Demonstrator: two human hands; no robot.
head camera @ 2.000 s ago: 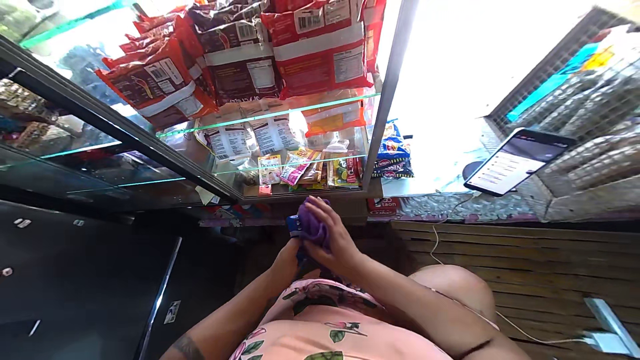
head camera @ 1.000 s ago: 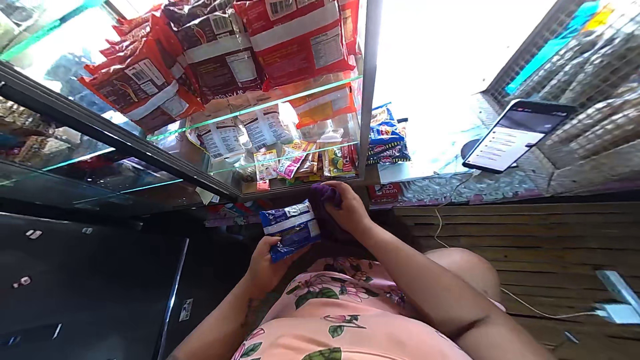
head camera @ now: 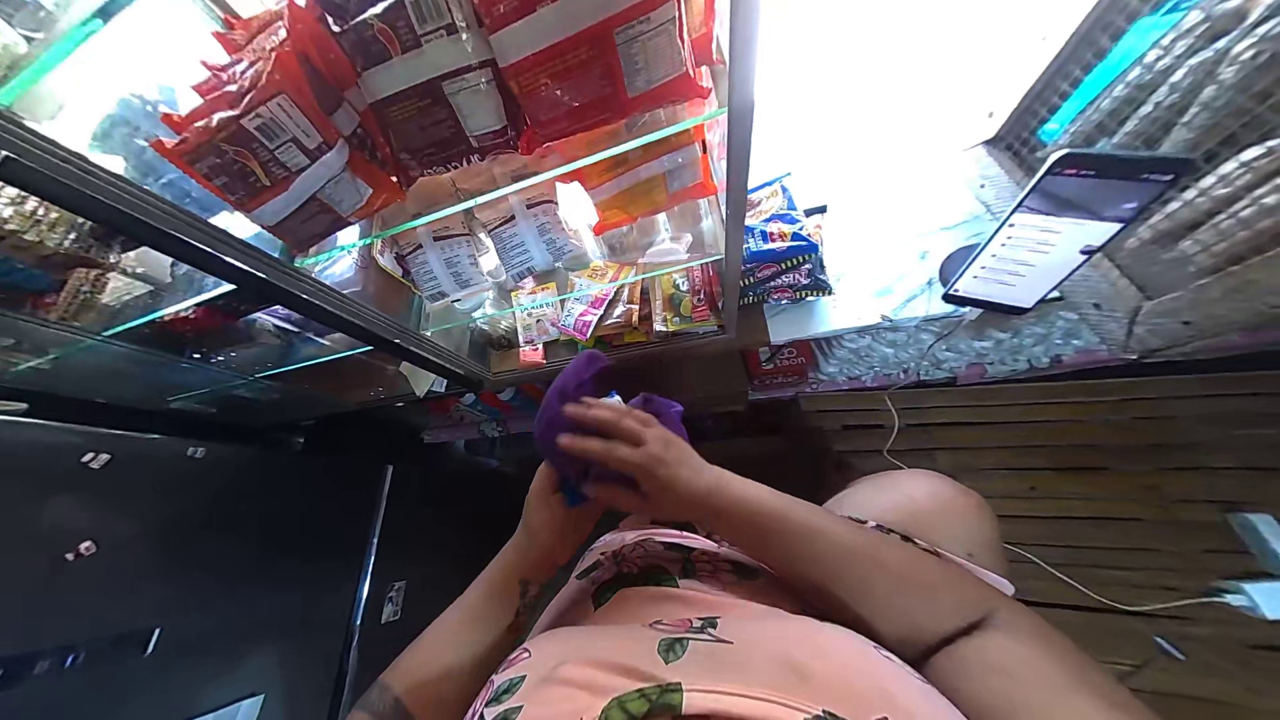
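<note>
Low in front of my chest, my right hand (head camera: 640,455) presses a purple cloth (head camera: 570,405) over a blue snack packet (head camera: 573,492). Most of the packet is hidden; only small blue bits show at the cloth's edges. From below and to the left, my left hand (head camera: 555,510) holds the packet, its fingers largely covered by the cloth and my other hand. Just beyond both hands stands a glass display case (head camera: 480,375) with small colourful sachets (head camera: 590,300) on its bottom level.
Red and brown packs (head camera: 600,70) fill the upper shelf. Blue snack packets (head camera: 782,245) lie on the ledge right of the case. A smartphone (head camera: 1065,230) stands tilted there, its cable (head camera: 890,425) hanging down to the slatted wooden floor (head camera: 1100,450). A black glossy panel (head camera: 180,560) is at the left.
A second ago the blue packet's face showed in my left hand, with the cloth bunched beside it in my right. Now the cloth and my right hand cover it.
</note>
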